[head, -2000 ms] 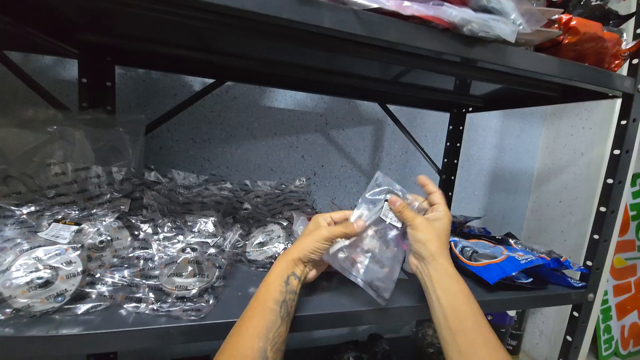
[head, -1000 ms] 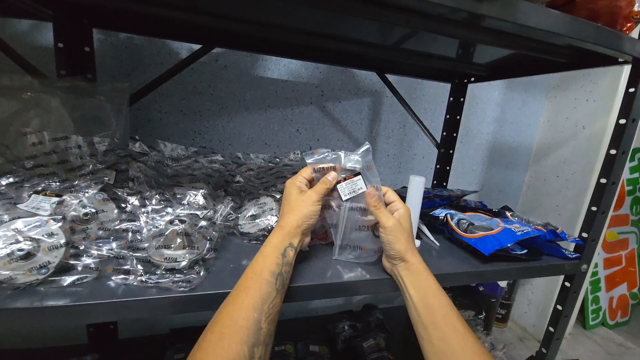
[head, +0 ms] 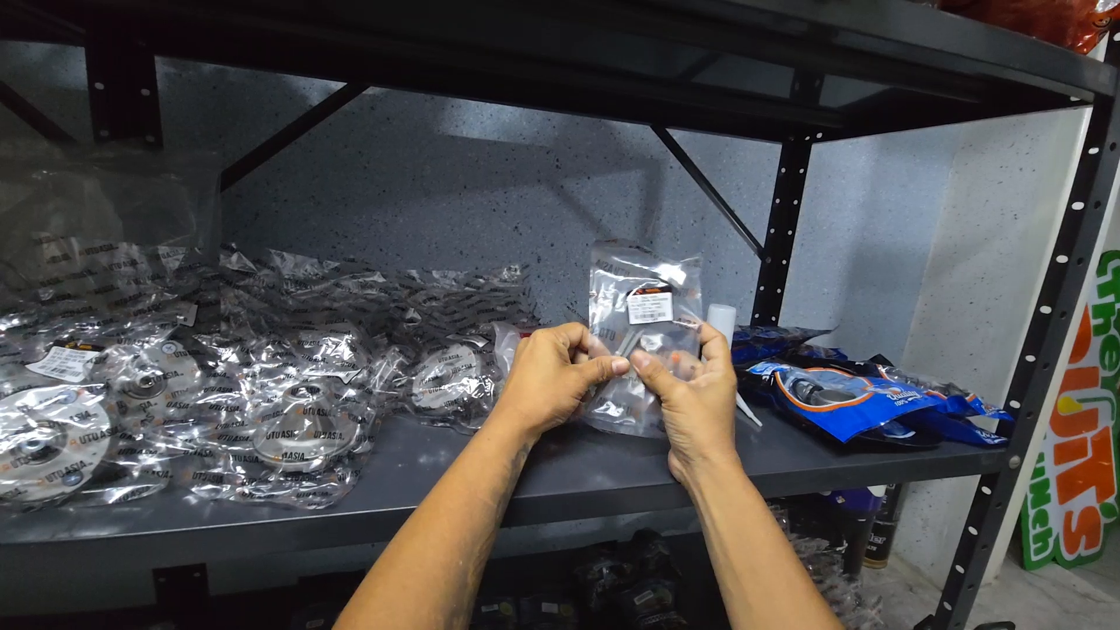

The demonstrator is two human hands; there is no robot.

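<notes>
A clear plastic bag (head: 643, 271) with a white printed label (head: 648, 307) is held upright above the metal shelf (head: 560, 486). My left hand (head: 560, 372) grips its left side, thumb in front, and my right hand (head: 696, 385) grips the right side. Small parts show faintly inside, partly hidden by the fingers. Behind my right hand stands a white plastic tube (head: 721, 322), with a thin white pointed nozzle (head: 746, 409) below and right of it. To the left lie many clear bags with round metal discs (head: 306, 424).
Blue plastic packets (head: 862, 398) lie at the shelf's right end, beside a perforated upright (head: 1032, 350). An upper shelf (head: 560, 70) spans above the hands. Dark bagged items (head: 647, 586) fill the level below. A colourful sign (head: 1081, 437) leans at the far right.
The bag was tilted two seconds ago and is now upright. Both thumbs have moved down from beside the label to below it. The white tube, out of sight in the earliest frame, shows now.
</notes>
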